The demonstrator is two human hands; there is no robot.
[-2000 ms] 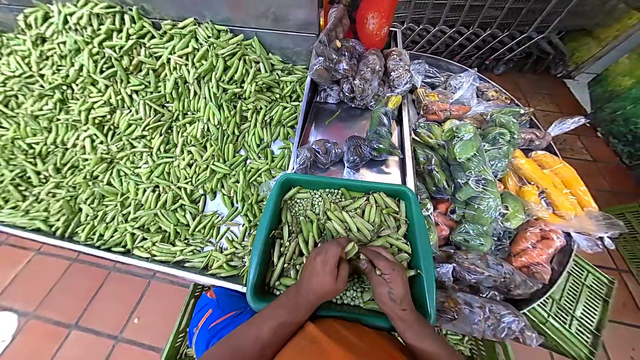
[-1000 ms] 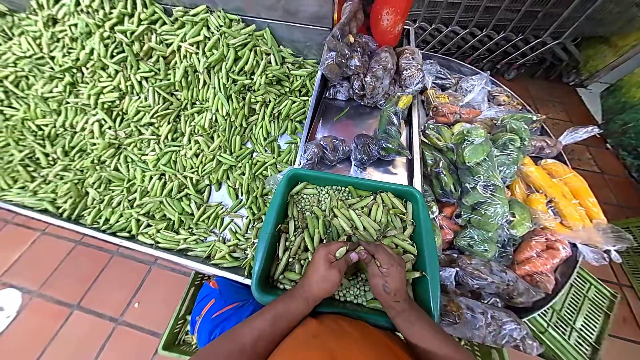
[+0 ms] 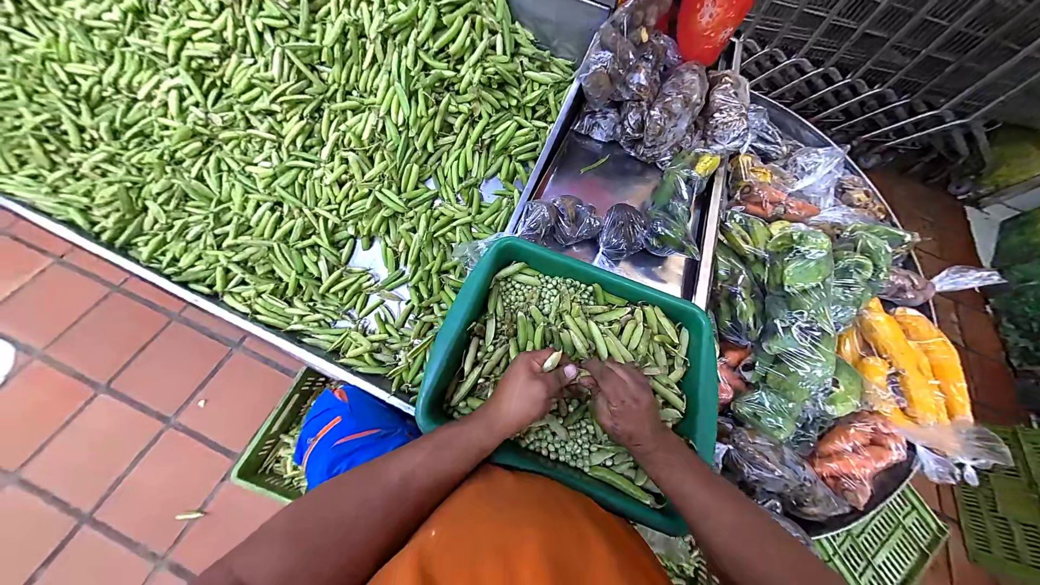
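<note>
A green plastic tub (image 3: 699, 341) sits in front of my body, holding pea pods (image 3: 609, 333) and loose shelled peas (image 3: 561, 439). Over the tub's middle, my left hand (image 3: 528, 390) pinches a pea pod (image 3: 552, 361) between thumb and forefinger. My right hand (image 3: 624, 402) is close beside it, its fingertips near the left thumb; whether they hold anything is hidden. More pea pods (image 3: 325, 146) lie heaped on the wide counter beyond and left of the tub.
Bagged vegetables lie on a metal tray (image 3: 601, 179) and a round stand at right, with bagged yellow produce (image 3: 910, 357). Green crates (image 3: 886, 536) are low at right; another crate (image 3: 260, 463) stands under the counter's edge. Scattered pods lie on the tiled floor (image 3: 138, 406).
A pod now shows upright between my left thumb and forefinger. Both hands remain over the tub, with their fingers shifted slightly.
</note>
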